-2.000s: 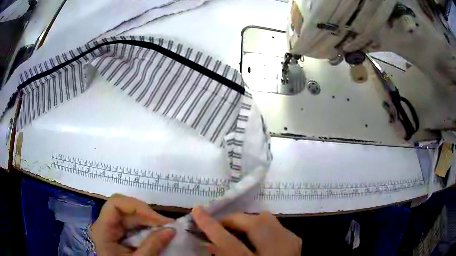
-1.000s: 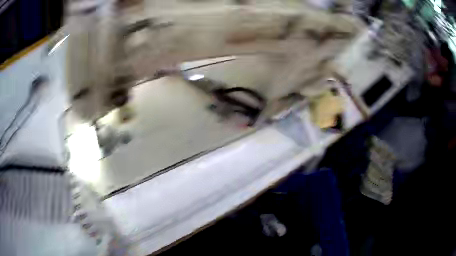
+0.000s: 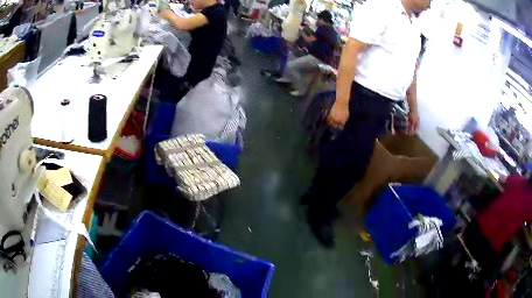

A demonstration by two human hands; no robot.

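Observation:
Neither of my hands is in the picture. The sewing machine [image 3: 14, 169] is cut off by the left edge; part of its cream head and hand wheel side shows. The black-handled shears [image 3: 11, 247] lie beside it at the far left. A yellowish open box [image 3: 55, 187] stands on the white machine table [image 3: 49, 265], with a white strip trailing from it over the table's edge. Striped fabric [image 3: 93, 279] shows below the table's edge. The needle area is out of view.
A blue bin [image 3: 192, 244] holds dark and pale fabric. A stool with a striped padded seat [image 3: 198, 166] stands beyond it. A person in a white shirt [image 3: 382, 52] stands in the aisle by a cardboard box [image 3: 402, 157] and a blue bin [image 3: 408, 215]. Other people sit farther back.
The view has swung right and up, from the machine table to the aisle. Both hands and the striped piece with the black line, seen two seconds ago, are out of view.

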